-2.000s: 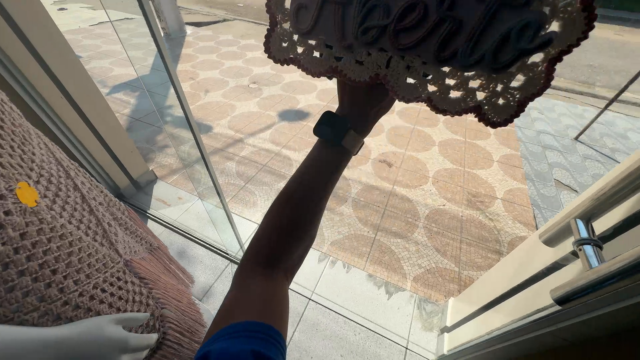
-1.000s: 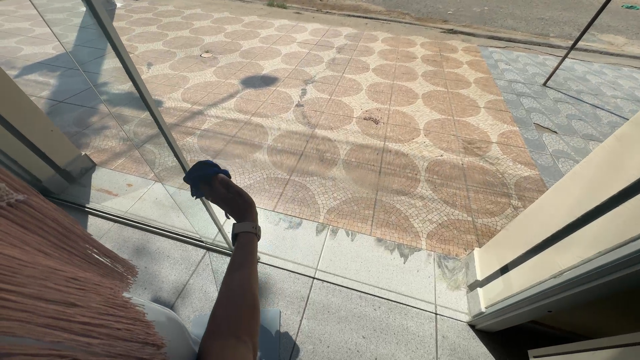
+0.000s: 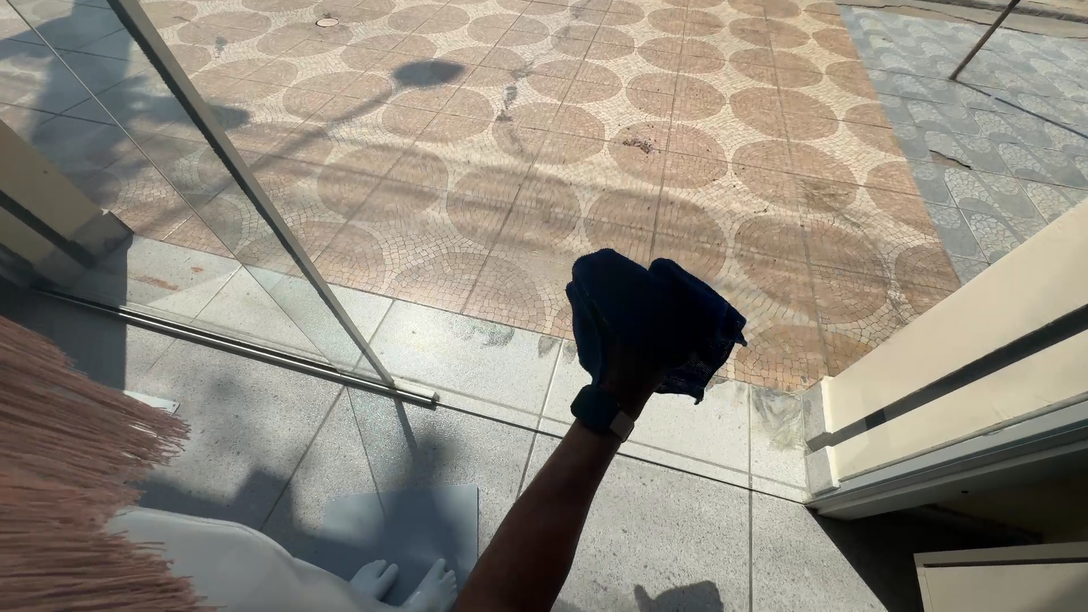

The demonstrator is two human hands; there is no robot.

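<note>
My left hand (image 3: pixel 633 370), in dark silhouette with a smartwatch (image 3: pixel 602 412) on its wrist, reaches out from the bottom centre. It is closed on a bunched dark blue cloth (image 3: pixel 620 314), which covers most of the fingers; a corner of the cloth hangs out to the right. Below and beyond the hand lie the pale doorway floor tiles (image 3: pixel 476 348) and the brown-and-cream mosaic pavement (image 3: pixel 544 204). Left of it stands the metal-edged glass door panel (image 3: pixel 255 200), apart from the cloth. My right hand is out of view.
At lower left are a pink fringed garment (image 3: pixel 76 476) and a white mannequin (image 3: pixel 212 552), its feet at a grey base plate (image 3: pixel 463 510). A metal floor track (image 3: pixel 229 344) runs under the glass. A cream door frame (image 3: pixel 952 365) borders the right; a thin pole (image 3: pixel 984 38) stands outside.
My left hand, at the crocheted sign two seconds ago and by the glass panel's edge one second ago, has moved right with the cloth. The view has tilted down, and the sign is out of frame.
</note>
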